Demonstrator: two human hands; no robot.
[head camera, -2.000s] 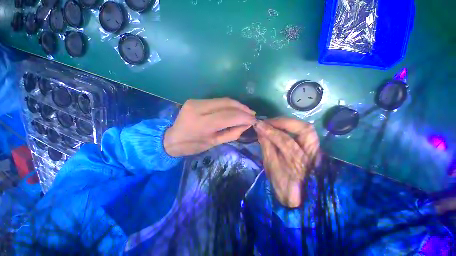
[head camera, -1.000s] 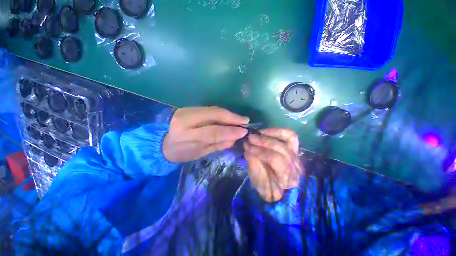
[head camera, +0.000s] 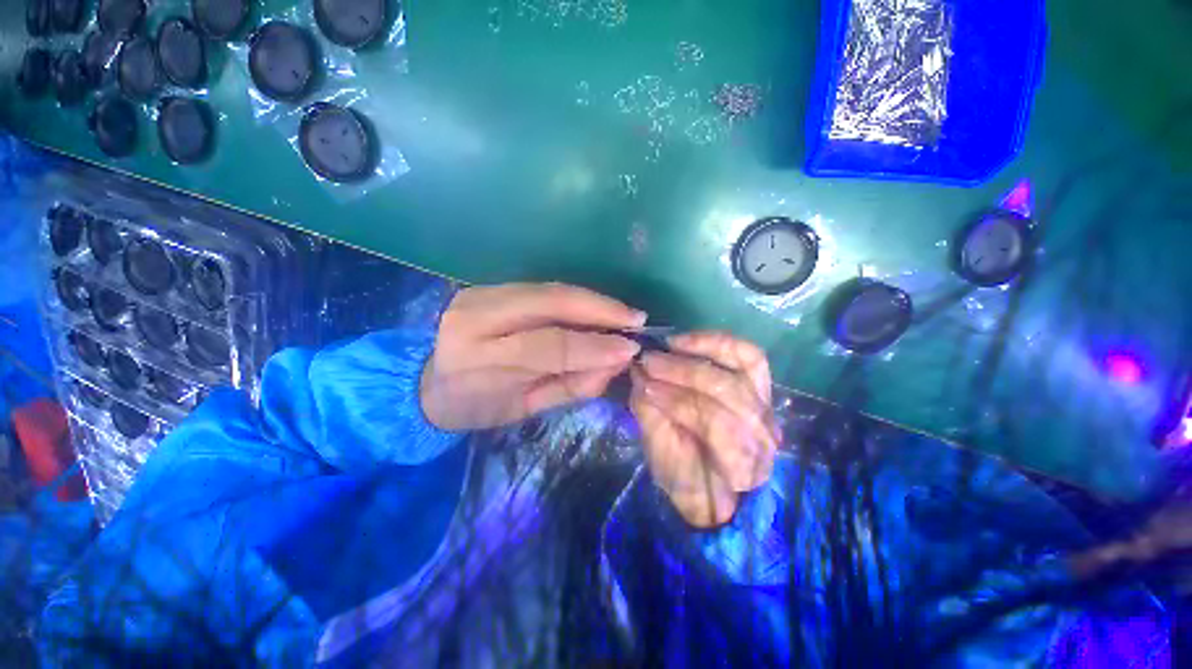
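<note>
My left hand (head camera: 533, 356) and my right hand (head camera: 710, 416) meet at the fingertips near the table's front edge. Between them they hold a dark, thin-looking housing (head camera: 650, 339), seen nearly edge-on and mostly hidden by the fingers. A thin sliver shows at the left fingertips; I cannot tell if it is a pin or film. A housing with a pale face (head camera: 774, 255) and dark marks lies on clear film to the right of my hands. Two darker housings lie beyond it, one nearer (head camera: 871, 315) and one farther right (head camera: 993, 248).
A blue bin (head camera: 987, 131) with silver pins stands at the back right. Tiny clear parts (head camera: 650, 98) are scattered mid-table. Several black housings (head camera: 336, 141) lie at the back left. A clear blister tray (head camera: 157, 307) is at left. Dark strands cross the lower view.
Since two seconds ago, my hands have turned the dark housing nearly edge-on, and my right hand's fingers have curled in closer. The whole view has shifted slightly. Little differs from one second ago.
</note>
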